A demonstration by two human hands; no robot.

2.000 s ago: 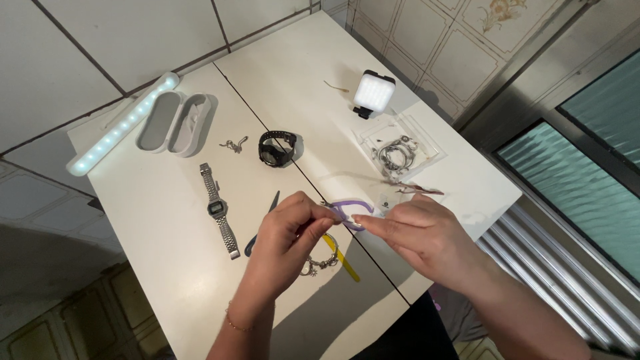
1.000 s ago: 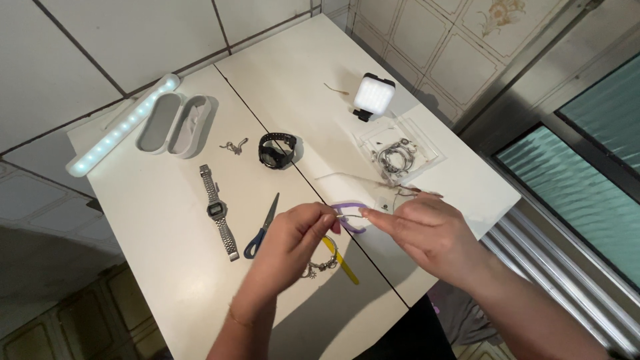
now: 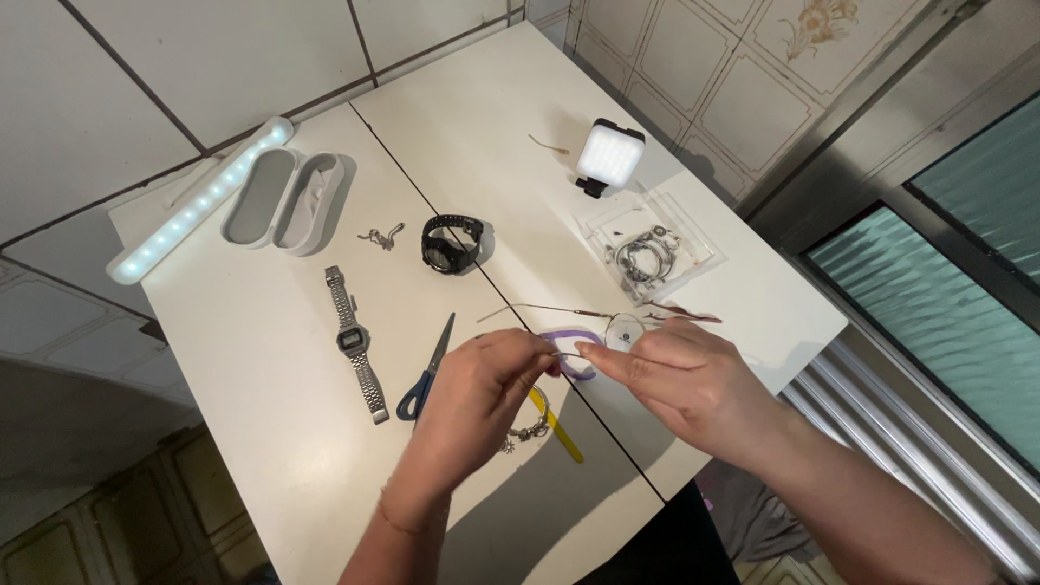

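Observation:
My left hand (image 3: pixel 496 382) pinches one end of a thin metal eyeglass temple, and my right hand (image 3: pixel 682 374) has its fingers on the wire-framed eyeglasses (image 3: pixel 624 331). One lens shows beside my right fingers; the other temple reaches left over the table. My right hand hides much of the frame. Just behind my fingertips lies a purple band (image 3: pixel 570 335). Below them are a silver charm bracelet (image 3: pixel 532 431) and a yellow strip-like tool (image 3: pixel 567 437). Blue-handled scissors (image 3: pixel 426 378) lie left of my left hand.
Left on the table are a metal-band digital watch (image 3: pixel 353 341), a black watch (image 3: pixel 447 248), a small chain (image 3: pixel 382 236), an open glasses case (image 3: pixel 272 203) and a lit light bar (image 3: pixel 203 199). A lit lamp (image 3: pixel 611 154) stands beyond a clear tray (image 3: pixel 700 268) of jewelry.
The eyeglasses have turned in my hands, so that a lens and a long temple show more plainly. My left hand has shifted slightly, and the scissors show more than two seconds ago.

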